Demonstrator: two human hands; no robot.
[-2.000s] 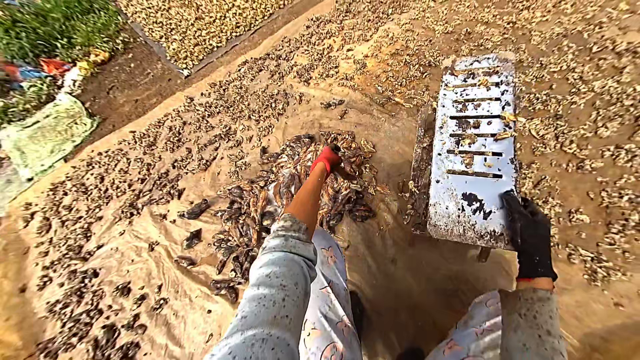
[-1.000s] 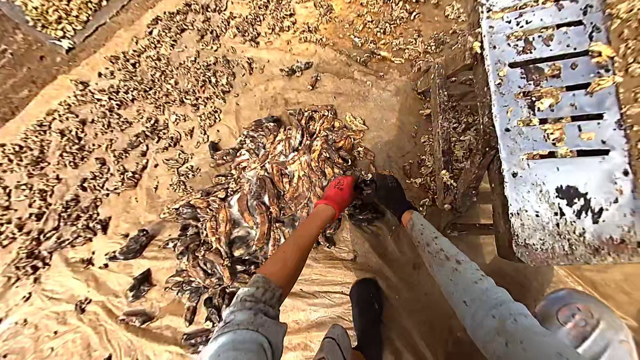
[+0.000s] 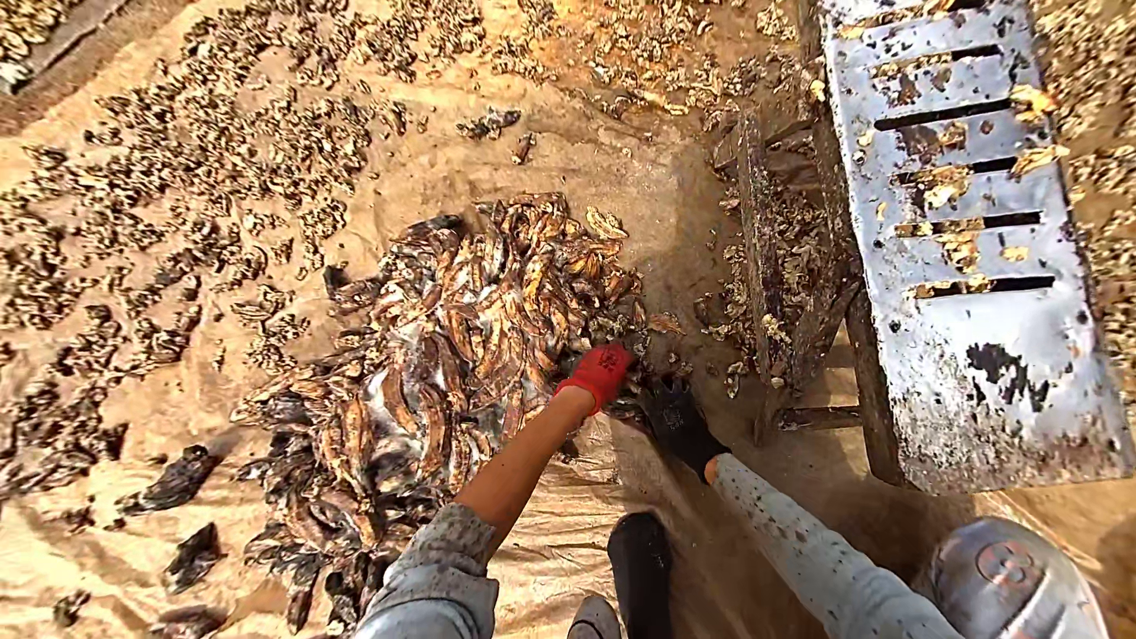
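A heap of brown, shrivelled plant pieces, possibly dried banana-like peels [image 3: 444,337], lies on a tan ground sheet [image 3: 621,160]. At the heap's right edge, my left hand [image 3: 602,377], in a red glove, reaches down with curled fingers; whether they grip any pieces is hidden. Close beside it on the right, my right hand [image 3: 679,422], in a black glove, reaches low among dark pieces at the same edge. Its fingertips are hard to make out against them.
A slotted metal board [image 3: 976,355] on a wooden frame [image 3: 874,399] stands at the right, with yellowish scraps on it. Small dried pieces [image 3: 222,160] are scattered over the sheet. A rounded metallic object [image 3: 1016,577] sits at the lower right, near my dark boot [image 3: 641,568].
My right hand has left the slotted board's edge and come down beside my left hand at the heap. My left hand is now at the heap's right edge. The view has moved closer to the heap.
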